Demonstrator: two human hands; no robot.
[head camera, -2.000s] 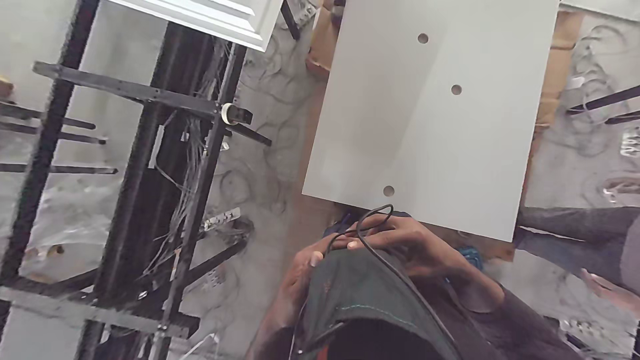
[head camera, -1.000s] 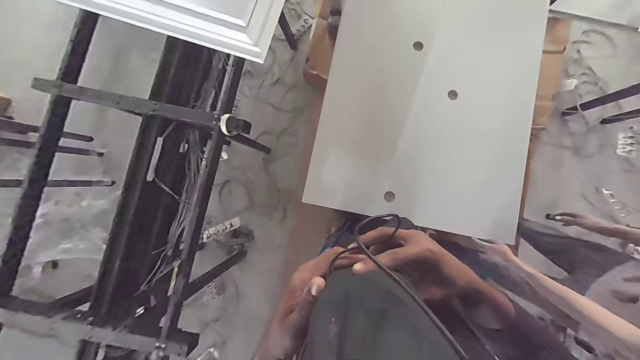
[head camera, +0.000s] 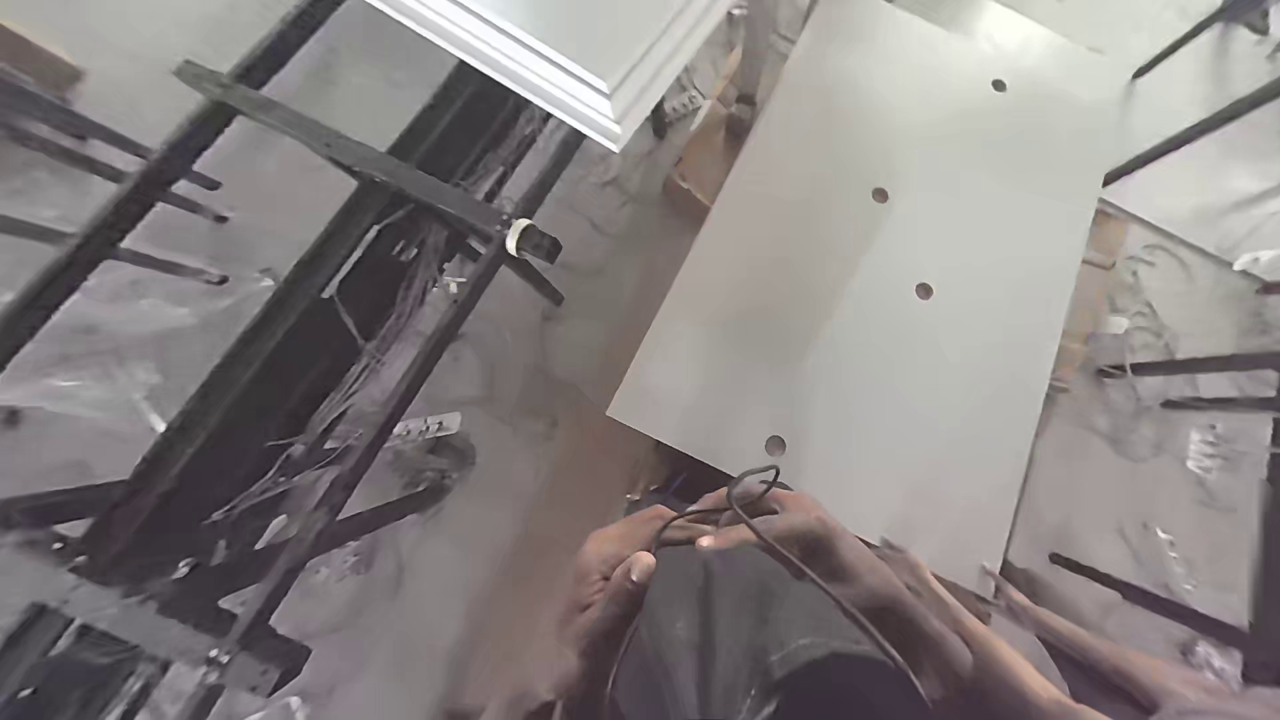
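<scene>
At the bottom centre, my left hand (head camera: 612, 580) has its thumb and fingers closed on a thin dark cable (head camera: 835, 592). Close to its right, my right hand (head camera: 790, 530) grips the same cable, which makes a small loop above the fingers. Both ends of the cable run down toward my body. Just beyond the hands lies the near edge of a pale grey panel (head camera: 800, 340) with several round holes. A dark cloth garment (head camera: 730, 620) shows between my forearms.
A black metal frame (head camera: 360, 160) with bundled thin wires (head camera: 400, 310) stands at the left. A white moulded panel (head camera: 560, 70) overhangs it. Cardboard (head camera: 705, 155) lies beneath the grey panel. Another person's hands (head camera: 1040, 610) are near the panel's lower right corner. Power strips (head camera: 425, 427) lie on the floor.
The view has turned, so the panel and frame now lie slanted. The other person's hands have come to the panel's near right corner. My hands stay together on the looped cable.
</scene>
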